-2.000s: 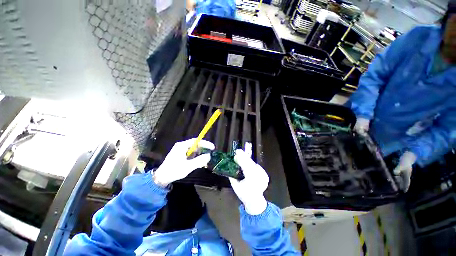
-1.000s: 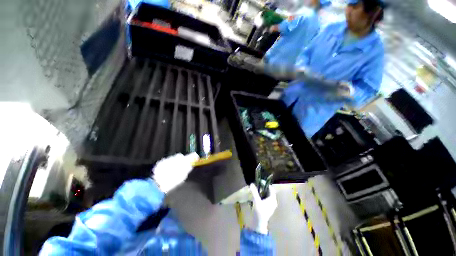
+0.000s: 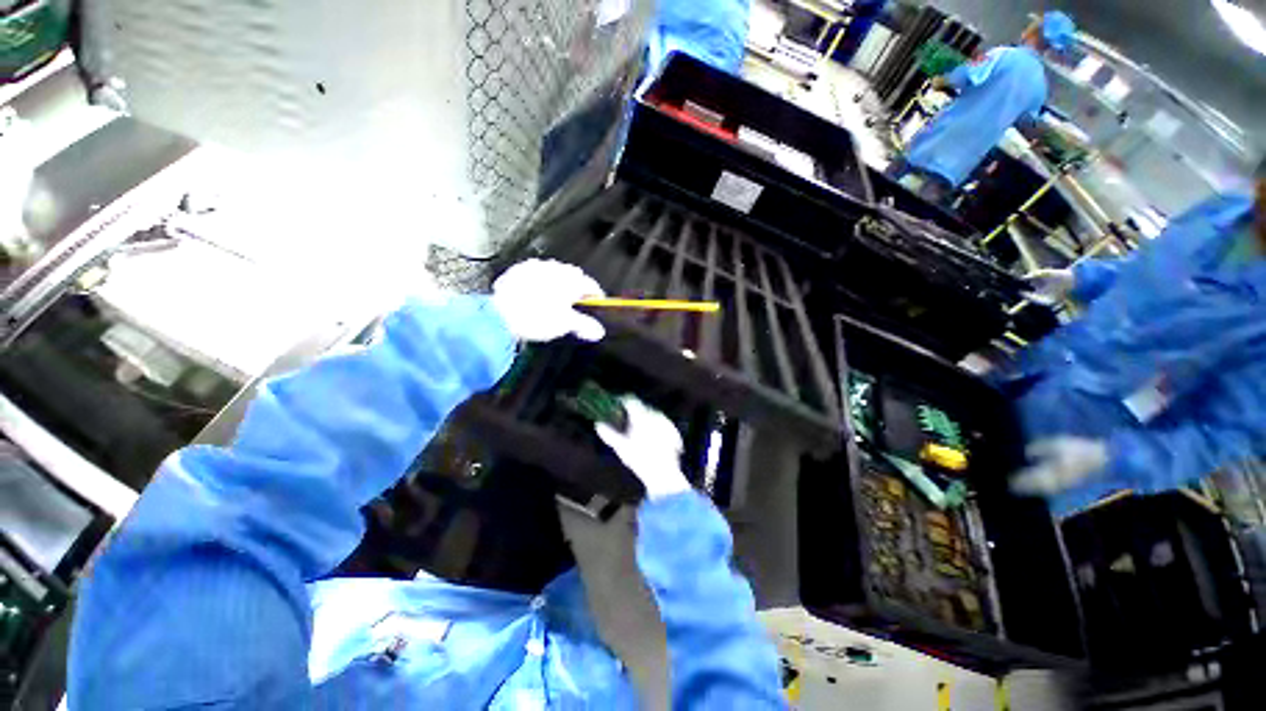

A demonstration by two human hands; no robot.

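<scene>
My gloved left hand point(image 3: 549, 300) has the yellow stick point(image 3: 653, 304) in its grip, pointing right, at the near left edge of the black slotted tray point(image 3: 722, 278). The tray's near edge looks raised above a dark space; whether the hand also grips the tray is hidden. My gloved right hand point(image 3: 647, 445) is below that edge, its fingertips on a small green board point(image 3: 594, 403). The board's lower surroundings are dark and hard to read.
A black tote point(image 3: 822, 556) at right holds green pieces, a yellow item point(image 3: 944, 456) and brown parts. A black bin point(image 3: 680, 153) stands behind the tray. A person in a blue smock point(image 3: 1152, 375) is at right, another farther back. A pale machine point(image 3: 306, 125) is at left.
My left hand has moved up to the tray's edge, which now looks raised. My right hand has moved from beside the tote to below that edge. The view has turned.
</scene>
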